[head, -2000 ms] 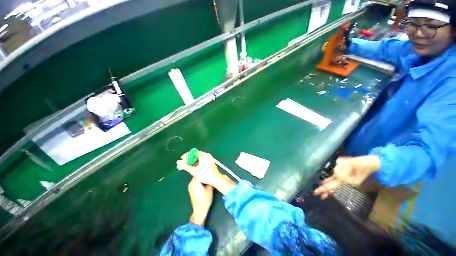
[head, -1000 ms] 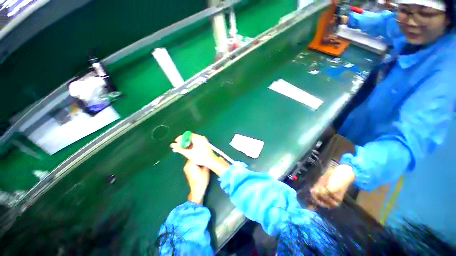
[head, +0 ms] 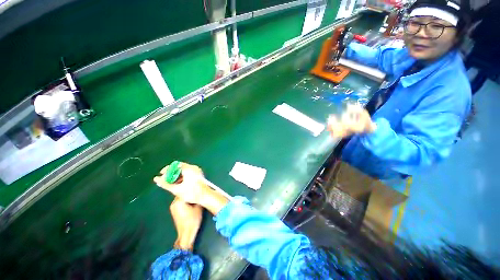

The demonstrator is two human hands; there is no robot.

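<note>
My right hand point(head: 189, 185) is closed around the dispensing syringe, whose bright green cap point(head: 173, 171) sticks up at the thumb side. The barrel and tip are hidden in the hand. A thin pale hose point(head: 217, 189) trails from the hand along the wrist. My left hand point(head: 185, 217) is below and against the right hand; its fingers are mostly hidden, so what it holds cannot be seen. A small white paper point(head: 248, 175) lies on the green belt point(head: 181, 136) to the right of my hands.
A long white strip point(head: 299, 118) lies farther right. An orange press point(head: 330, 60) and small loose parts point(head: 323, 92) are beyond it. A person in blue sits at right, a hand over the belt edge. A brown box point(head: 378, 205) is below. A white crumpled bag point(head: 56, 112) is at left.
The view has shifted, so the belt items sit differently in the picture. My hands stay together around the syringe. The neighbour's hand has risen from below the belt edge to near the white strip.
</note>
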